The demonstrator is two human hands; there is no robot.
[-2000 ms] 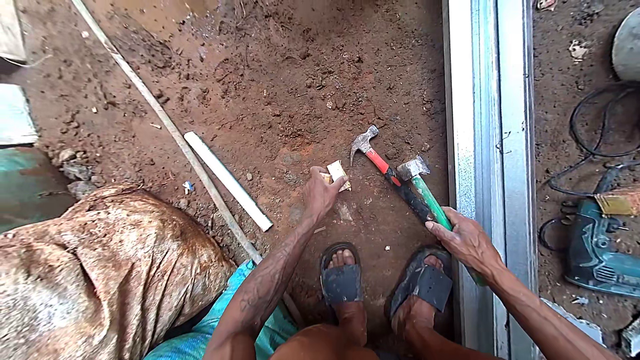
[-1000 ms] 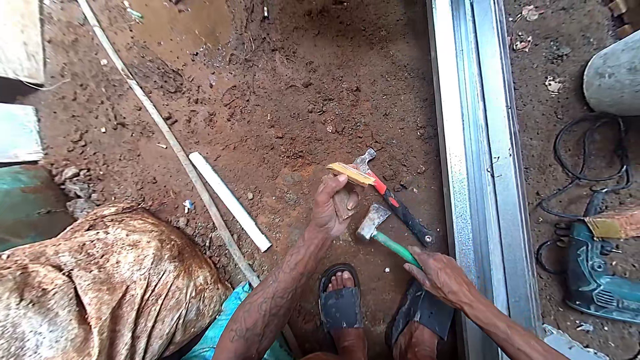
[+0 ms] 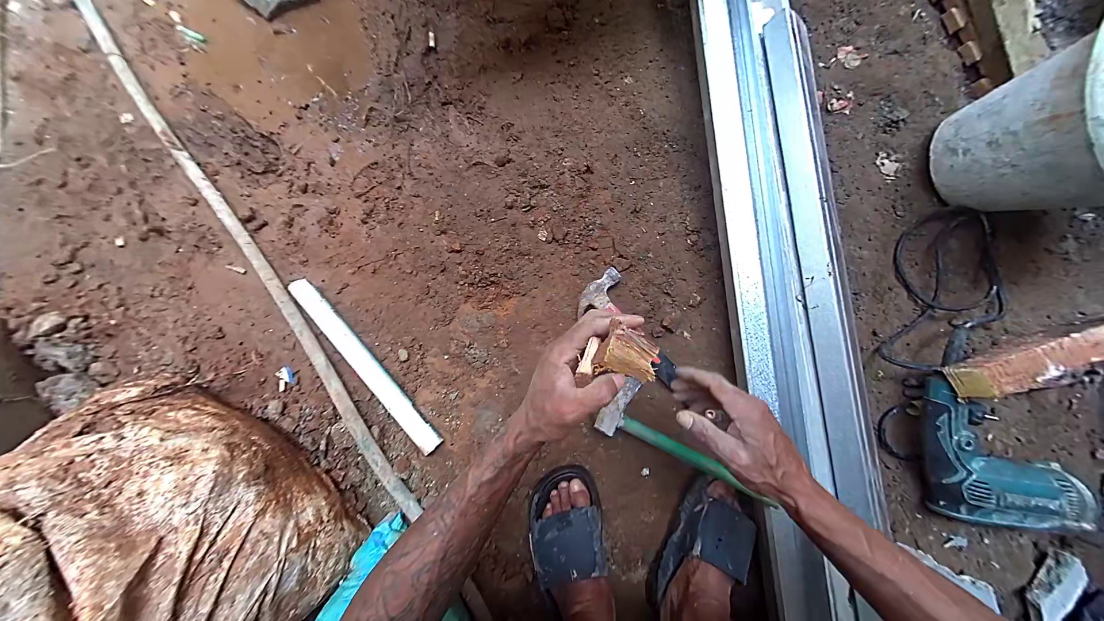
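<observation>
Pieces of split wood [image 3: 628,352] are gripped in my left hand [image 3: 565,379], between thumb and fingers. My right hand [image 3: 737,423] is just right of them, fingers apart and slightly blurred, holding nothing. A claw hammer [image 3: 597,291] with a red and black handle lies on the ground beyond my left hand, partly hidden by the wood. Below it a green-handled hatchet [image 3: 673,450] rests, its metal head [image 3: 614,410] under the wood and its handle running beneath my right hand toward the metal profiles.
Galvanized metal profiles [image 3: 780,216] run along my right. Beyond them are a teal power drill [image 3: 992,483] with a black cord [image 3: 940,302], a brick [image 3: 1026,362] and a grey bucket [image 3: 1018,151]. On the left are a white strip [image 3: 366,366], a long pole [image 3: 250,246] and a muddy sack [image 3: 172,500].
My right hand held the green-handled hatchet in the earlier frames and has let it go; the hatchet now lies lower. The wood in my left hand has been turned.
</observation>
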